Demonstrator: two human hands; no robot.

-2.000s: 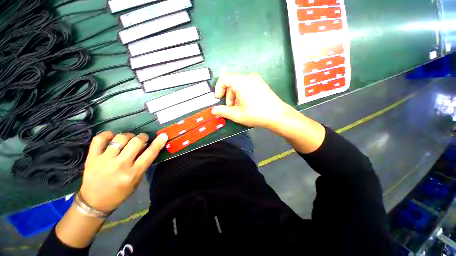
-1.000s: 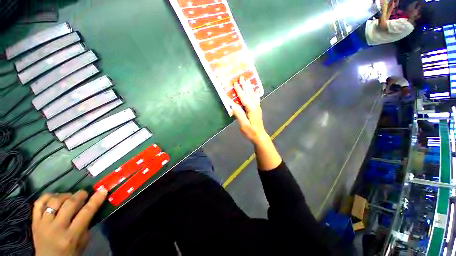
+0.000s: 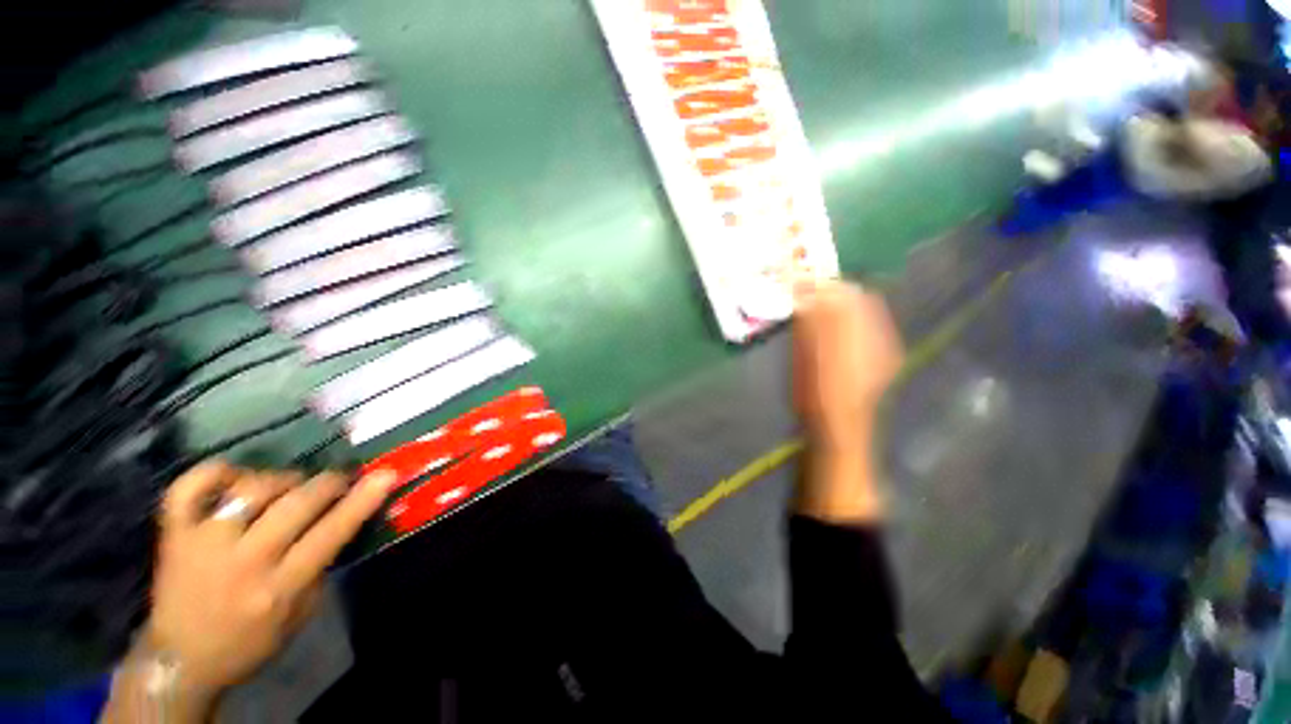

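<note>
My left hand (image 3: 255, 559) lies at the table's near edge, a fingertip on the left end of two red-faced modules (image 3: 467, 456) lying side by side. Above them a column of grey-white-faced modules (image 3: 347, 241) lies in a row, thin black cables running left. My right hand (image 3: 845, 375) is blurred at the lower end of the white release sheet (image 3: 654, 135), which bears red adhesive pads. Its fingertips are at the sheet's bottom corner; whether they grip a pad cannot be told.
A blurred heap of black coiled cables (image 3: 85, 368) lies at the left on the green table (image 3: 545, 212). Another person (image 3: 1196, 149) is at the far upper right. The grey floor with a yellow line (image 3: 736, 485) shows beyond the edge.
My right hand has moved from the modules to the sheet's lower end; its fingers were over the pads one second ago. The view has shifted. My left hand stays at the red modules.
</note>
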